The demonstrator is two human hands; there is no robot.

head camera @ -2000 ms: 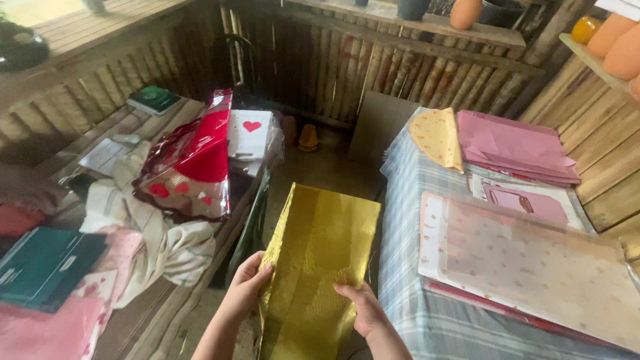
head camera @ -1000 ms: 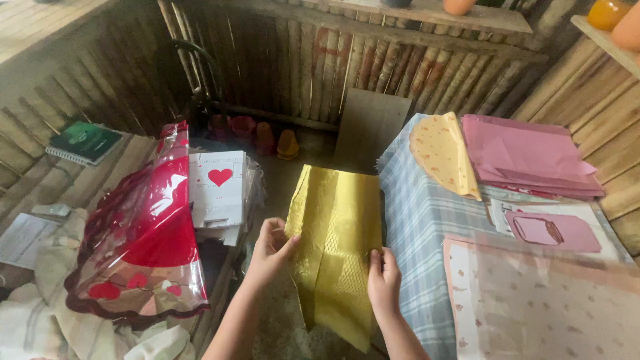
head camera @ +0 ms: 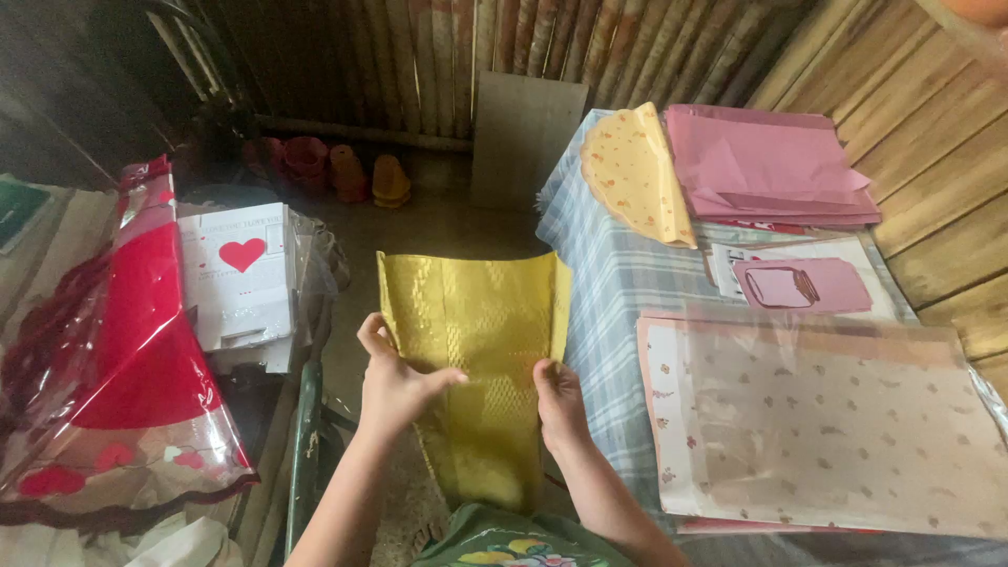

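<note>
A sheet of gold embossed wrapping material [head camera: 488, 315] hangs in front of my body, its side edges folded and its lower end against my green shirt. My left hand [head camera: 402, 386] grips its left edge, thumb stretched across the front and fingers at the side and behind. My right hand [head camera: 561, 402] holds the right edge, thumb on the front near the border; its other fingers are partly hidden.
On the right, a plaid-covered table [head camera: 598, 346] bears pink sheets [head camera: 764, 161], a yellow scalloped piece [head camera: 638, 173] and patterned wrapping sheets [head camera: 819, 417]. Red heart-print plastic wrap [head camera: 150, 315] and white heart-printed boxes [head camera: 240, 276] lie left. Small pots [head camera: 390, 181] stand beyond.
The view has moved down and closer to the tables. The gold sheet now hangs lower against my shirt, and my left thumb has spread across its front.
</note>
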